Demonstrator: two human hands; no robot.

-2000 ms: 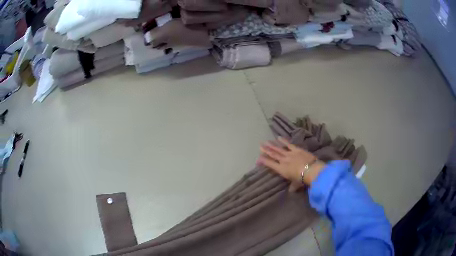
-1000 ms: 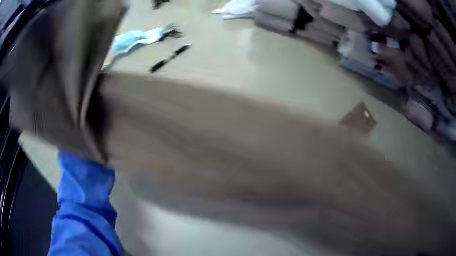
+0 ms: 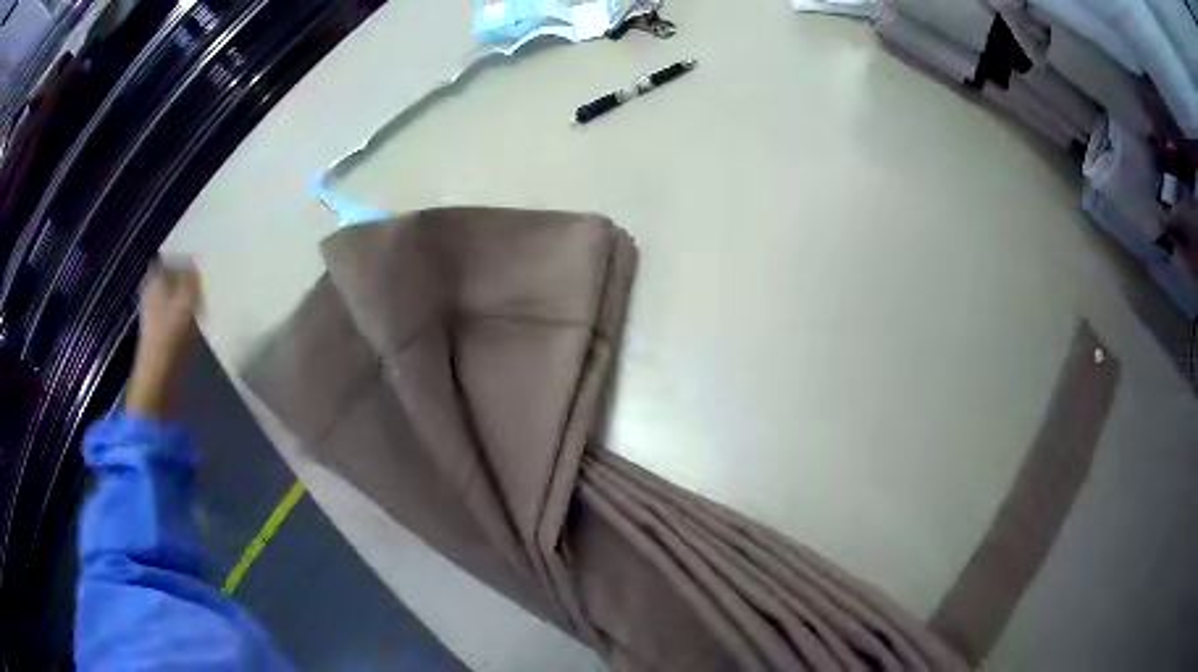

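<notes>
The taupe curtain panel (image 3: 499, 341) lies on the cream table. Its near end is spread and folded over in wide layers, and narrow lengthwise pleats run to the lower right, out of the picture. A flat taupe strap (image 3: 1031, 499) with a white dot at its upper end lies to the right, its lower end meeting the panel. My left hand (image 3: 168, 315), in a blue sleeve, is at the far left, off the cloth and beyond the table's edge. It is small and blurred, so its fingers are unclear. My right hand is out of the picture.
A black pen (image 3: 635, 92) lies on the cream table (image 3: 788, 263). A white label strip with light-blue ends (image 3: 526, 20) curves along the table's far left edge. Folded bundles (image 3: 933, 33) are stacked at upper right. A yellow line (image 3: 266, 536) marks the grey floor.
The view has swung left. My right hand, earlier on the pleated end, has left the picture. My left hand has come off the cloth, and the lifted panel end now lies folded on the table.
</notes>
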